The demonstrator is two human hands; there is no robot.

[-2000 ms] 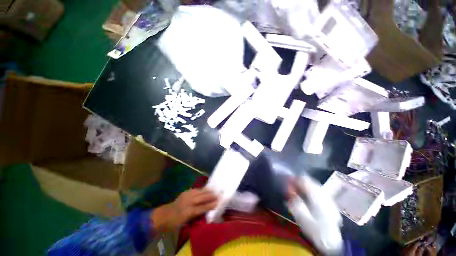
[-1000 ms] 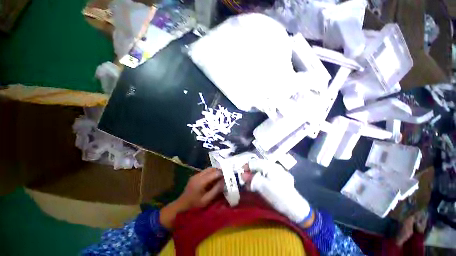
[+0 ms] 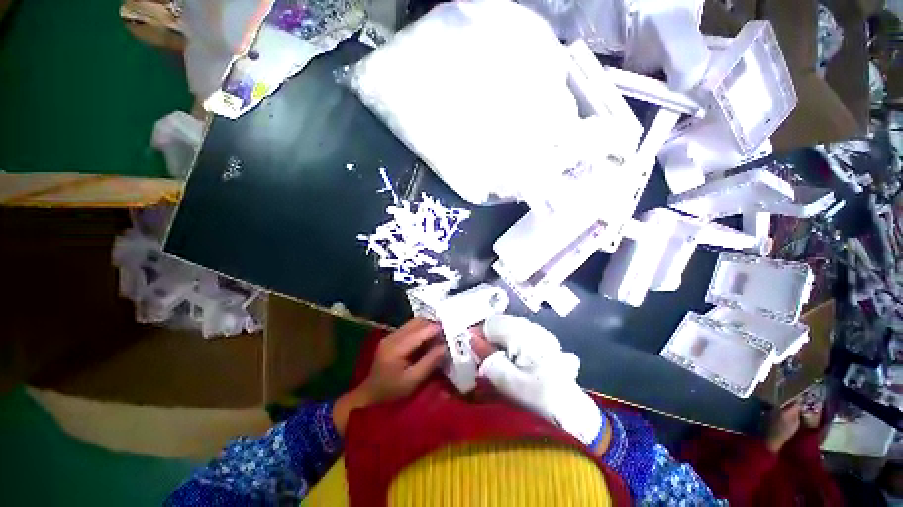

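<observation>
A white plastic housing with arm (image 3: 458,337) is held at the near edge of the bench, against the wearer's front. My left hand (image 3: 401,364), bare, grips its left side. My right hand (image 3: 530,368), in a white glove with bare fingertips, holds its right side; the fingertips are partly hidden by the part. A loose pile of small white plastic clips (image 3: 416,238) lies just beyond the housing. Whether a clip is between my fingers is too small to tell.
White housings (image 3: 574,233) are heaped at the right of the dark bench (image 3: 267,188). A large white plastic bag (image 3: 475,99) lies behind the clips. An open carton (image 3: 149,366) with bagged pieces (image 3: 188,287) stands at left. Another person's hand (image 3: 782,426) shows at lower right.
My right hand has come in from the right and joined my left hand at the housing, which has turned. Since one second ago both hands have stayed there; the view has shifted slightly.
</observation>
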